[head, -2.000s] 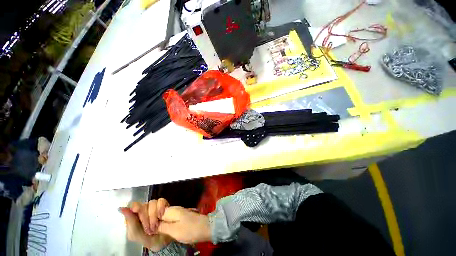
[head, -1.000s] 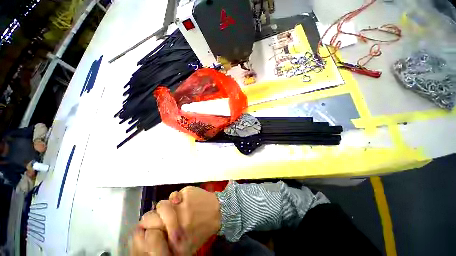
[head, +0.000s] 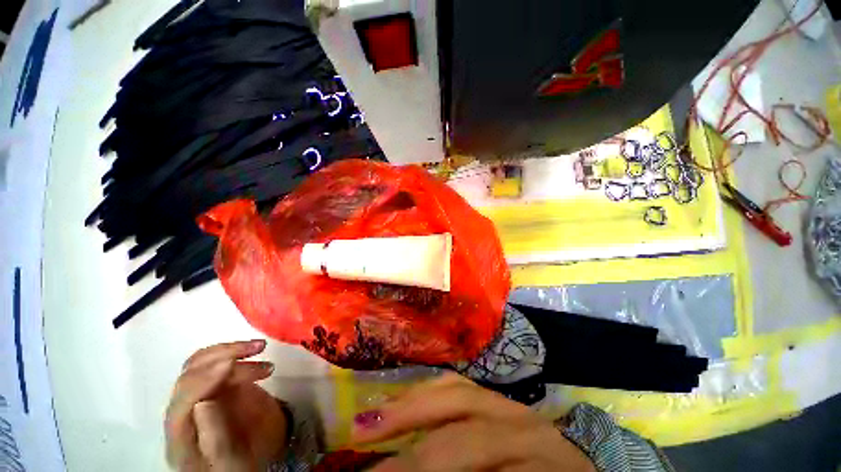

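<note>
A red plastic bag (head: pixel 267 277) lies crumpled on the table before the sewing machine (head: pixel 544 74). A white cream tube (head: pixel 383 261) lies on it, cap to the left. My left hand (head: pixel 221 406) is at the bag's lower left, fingers apart, holding nothing. My right hand (head: pixel 461 419) is just below the bag, fingers bent, with nothing visible in it; its lower part is cut off. A pale grey hand cover (head: pixel 515 350) and a black dotted one (head: pixel 526 391) sit at the bag's lower right, on the near ends of plain black straps (head: pixel 618 355).
A fanned pile of black straps with silver rings (head: pixel 221 129) lies left of the machine. Loose metal rings (head: pixel 655 171) lie right of the needle area. Red-handled snips (head: pixel 765 221), tangled red cord (head: pixel 738 92) and a bag of rings (head: pixel 825 221) are at the right.
The view has moved closer to the table and machine. My hands were clasped together below the table edge; now they are apart and beside the red bag. The tube and bag still lie together.
</note>
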